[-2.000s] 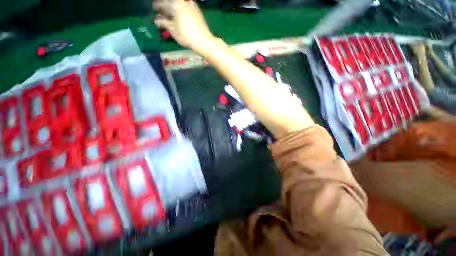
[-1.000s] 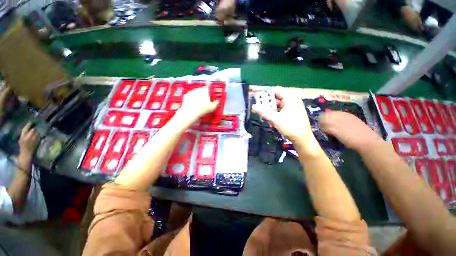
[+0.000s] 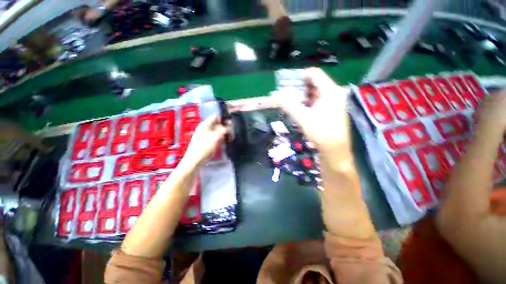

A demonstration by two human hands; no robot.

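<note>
My right hand (image 3: pixel 319 108) is raised over the bench's far edge, holding a pale gridded piece that looks like a keypad (image 3: pixel 291 80); it is blurred. My left hand (image 3: pixel 210 138) is over the right side of the parts tray (image 3: pixel 224 224), fingers curled; what it holds, if anything, is unclear. Red front housings (image 3: pixel 109 206) lie in rows on the tray over a whitish liner (image 3: pixel 219 186), some stacked near the middle. The small loose parts pile (image 3: pixel 294 155), black, white and red, lies right of the tray.
A second tray of red housings (image 3: pixel 411 177) is at the right, with another person's arm (image 3: pixel 471 161) over it. A green conveyor belt (image 3: pixel 155 75) carries dark phone parts beyond the edge tape (image 3: pixel 252 104). A grey post (image 3: pixel 402 41) slants at upper right.
The view has shifted. My right hand has moved up with the pale piece. My left hand has moved towards the tray's right edge. The other person's hand has left the parts pile.
</note>
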